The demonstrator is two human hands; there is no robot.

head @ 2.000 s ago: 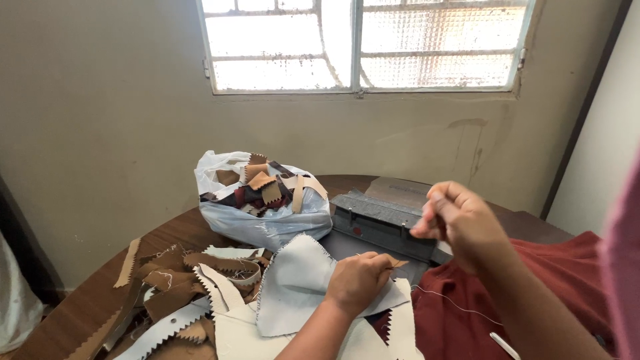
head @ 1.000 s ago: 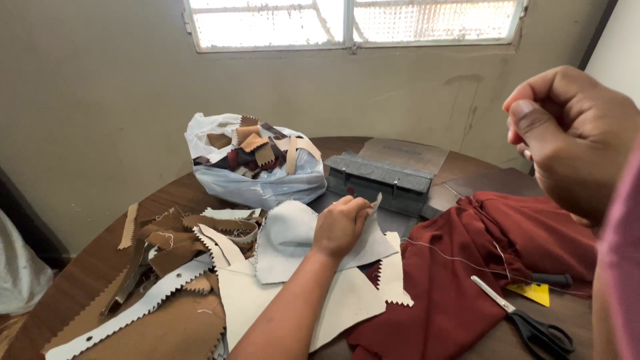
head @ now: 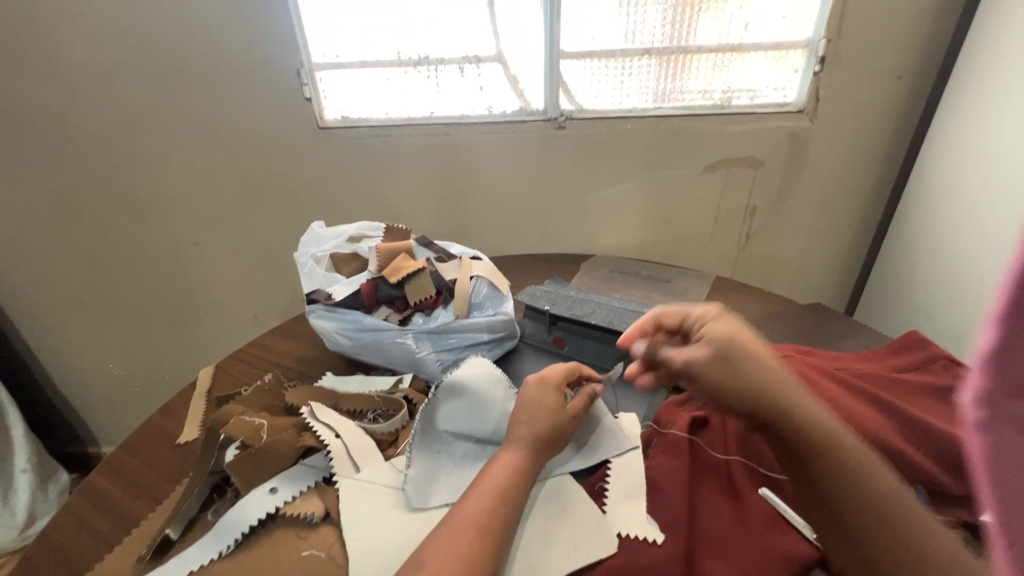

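A light grey fabric piece (head: pixel 464 432) with a stitched edge lies on cream pinked fabric (head: pixel 384 520) at the table's middle. My left hand (head: pixel 560 400) pinches the grey piece near its upper right edge, where a small tip stands up between the fingers. Just right of it, my right hand (head: pixel 696 360) is raised with thumb and fingers close together; a thread hangs below, but whether a needle is between the fingers cannot be told. Pale thread (head: pixel 712 452) runs over dark red cloth (head: pixel 872 376).
A plastic bag (head: pixel 416 344) of fabric scraps and a dark grey case (head: pixel 584 320) stand behind the hands. Brown scraps (head: pixel 272 440) are heaped at left. Part of a scissor blade (head: pixel 788 516) shows beside my right forearm, on the red cloth. The wooden table's edge (head: pixel 180 424) curves at left.
My right hand has come down from its raised place at the right to close beside my left hand. The left hand still pinches the grey fabric. The view has tilted up.
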